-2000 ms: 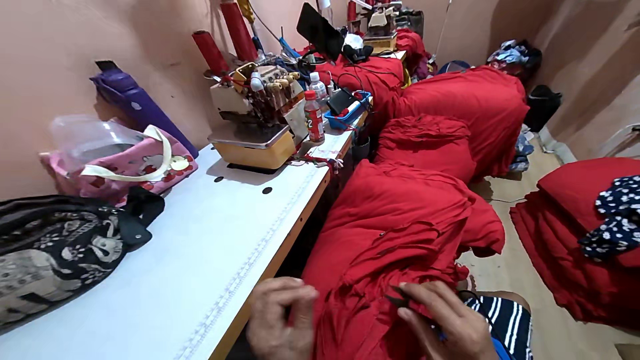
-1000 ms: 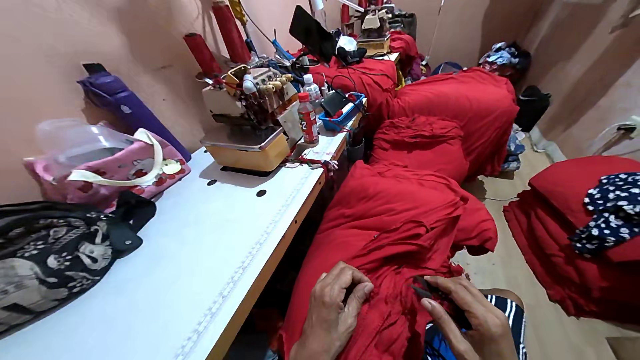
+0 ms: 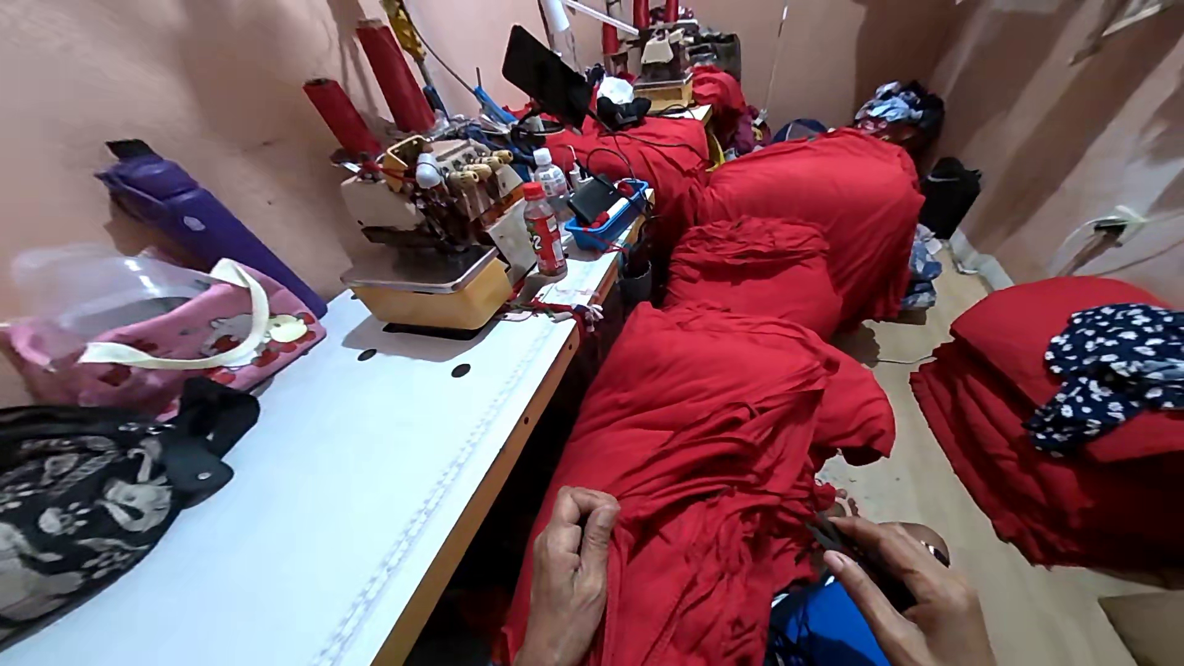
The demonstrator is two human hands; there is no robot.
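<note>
Red fabric [image 3: 703,407] lies heaped in front of me, beside the white sewing table. My left hand [image 3: 573,564] is closed at the heap's near left side, pinching an edge of the cloth between thumb and curled fingers. On the right, my right hand [image 3: 902,583] holds a small dark tool [image 3: 860,560], probably thread snippers, with its tip near the right edge of the fabric. Most of the tool is hidden by the fingers.
Left is a white table [image 3: 407,444] with an overlock sewing machine [image 3: 435,213], a red-labelled bottle [image 3: 543,231], a blue tray [image 3: 606,222], a pink bag [image 3: 203,333] and a black patterned bag [image 3: 83,509]. Stacked red fabric [image 3: 1045,435] lies on the floor at right.
Since two seconds ago, my left hand has gone from partly open fingers to a closed pinch on the red fabric. My right hand still holds the dark tool near the cloth's right side.
</note>
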